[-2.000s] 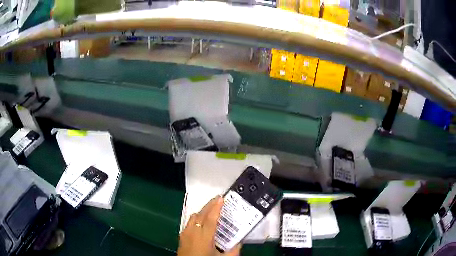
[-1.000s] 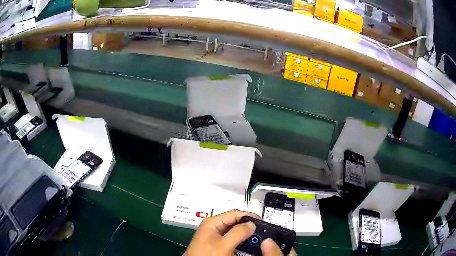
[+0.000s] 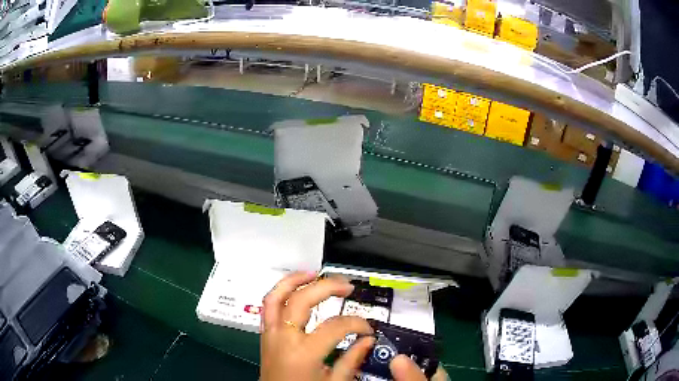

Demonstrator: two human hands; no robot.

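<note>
A black smartphone (image 3: 406,344) is held low in front of me, camera end showing, with a round lens mark on it. My left hand (image 3: 301,331) comes from below; its thumb and forefinger meet at the phone's left part, the other fingers raised and curled. My right hand (image 3: 408,370) is mostly cut off by the bottom edge; its thumb lies on the phone and a bit of finger shows beyond it. An open white retail box (image 3: 268,242) with a red mark on its insert stands left, no phone visible in it. Another box holding a labelled phone (image 3: 365,301) is partly hidden behind my left hand.
Open boxes with labelled phones stand on the green belt (image 3: 171,298) at left (image 3: 112,201) and right (image 3: 547,298). More open boxes (image 3: 320,156) stand on the level behind. Grey-black trays (image 3: 56,312) are at the left edge. A wood-edged shelf (image 3: 335,52) crosses above.
The phone has come down from in front of the open box and turned. My right hand has joined it. My left fingers have opened out somewhat. The near boxes have shifted left in view.
</note>
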